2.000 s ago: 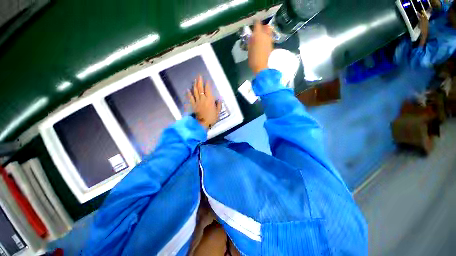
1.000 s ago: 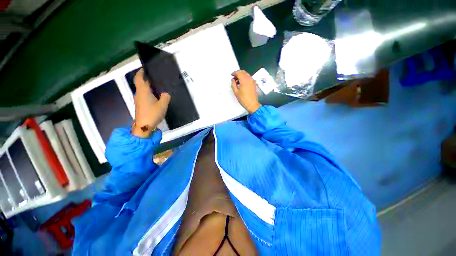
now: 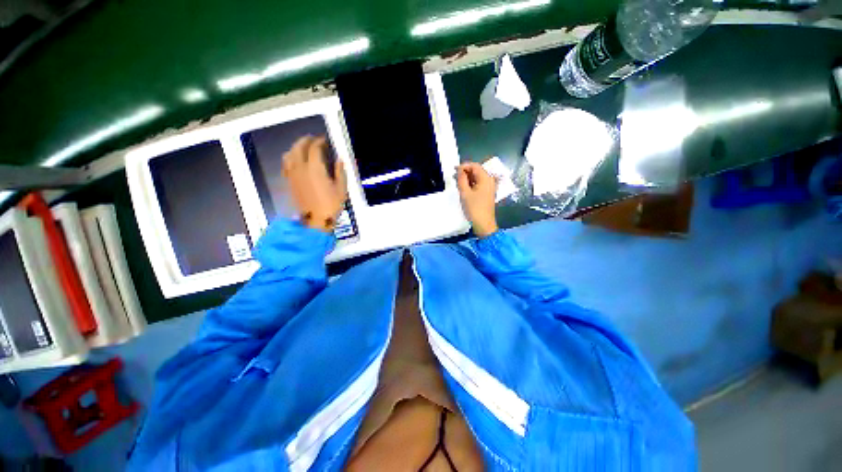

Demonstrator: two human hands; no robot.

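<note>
A white foam tray [image 3: 166,278] with three recesses lies before me. The left and middle recesses hold tablets with dull dark backs up. A third tablet [image 3: 392,138] lies at the right part of the tray, glossy black screen up, reflecting a white line; its far end overlaps the tray's far edge. My left hand [image 3: 316,180] is over the middle tablet [image 3: 277,166], fingers slightly blurred and curled; I cannot tell whether it touches it. My right hand [image 3: 477,195] is at the tray's right edge, fingertips together, beside a small white card [image 3: 501,177]; whether it pinches something is unclear.
A crumpled white wipe [image 3: 505,90], a bagged wipe pile [image 3: 565,152], a shiny plastic sheet [image 3: 654,134] and a large clear bottle [image 3: 632,46] lie to the right. Upright foam trays [image 3: 106,267] with a red divider [image 3: 63,267] stand left. A red stool [image 3: 83,404] is below.
The right tablet, tilted on edge in my left hand a second ago, now lies screen up on the tray, released. My left hand is over the middle tablet. My right hand remains by the tray's right edge.
</note>
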